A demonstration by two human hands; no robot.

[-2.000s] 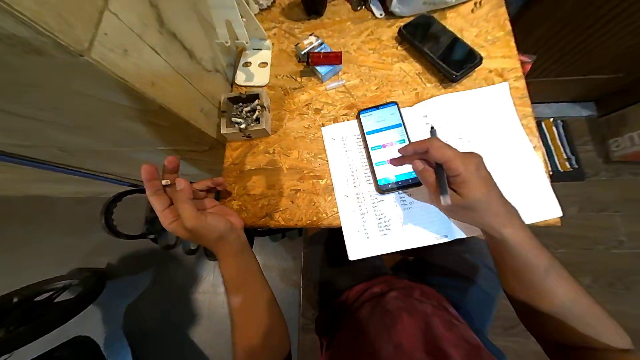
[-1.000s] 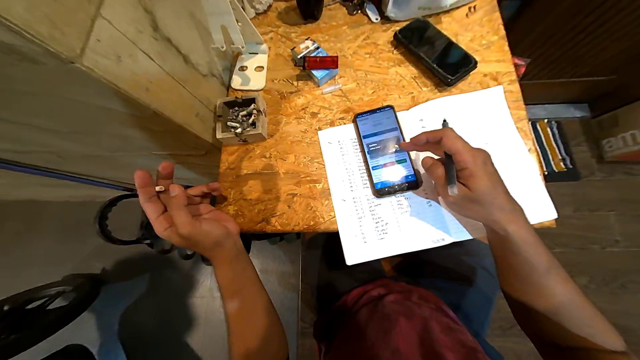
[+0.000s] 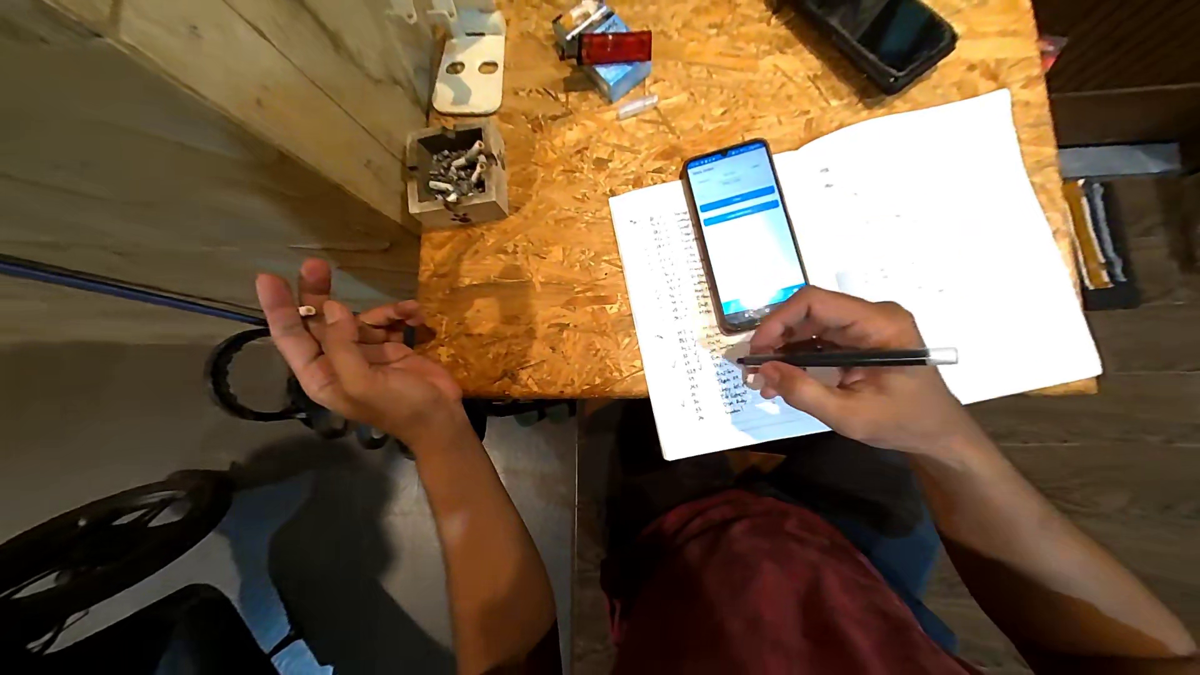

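My right hand point(image 3: 853, 375) holds a dark pen point(image 3: 844, 357) between thumb and fingers, its tip over the handwritten lines of an open notebook point(image 3: 956, 272). A smartphone point(image 3: 750, 239) with a lit screen lies on the notebook, just above my right fingers. My left hand point(image 3: 361, 361) is held palm up, off the left edge of the table, with a cigarette point(image 3: 307, 311) pinched between its fingers; only the cigarette's end shows.
On the chipboard table point(image 3: 525, 300) stand a square ashtray point(image 3: 457, 173) full of butts, a red lighter point(image 3: 614, 47) on a blue cigarette pack point(image 3: 619, 79), and a second phone point(image 3: 886, 37) in a dark case. A wall borders the left side. A wheel point(image 3: 117, 534) shows at lower left.
My right hand has moved from the phone's screen down to the written page, and the pen now lies level with its tip pointing left. The phone's screen shows something different. My left hand has hardly moved.
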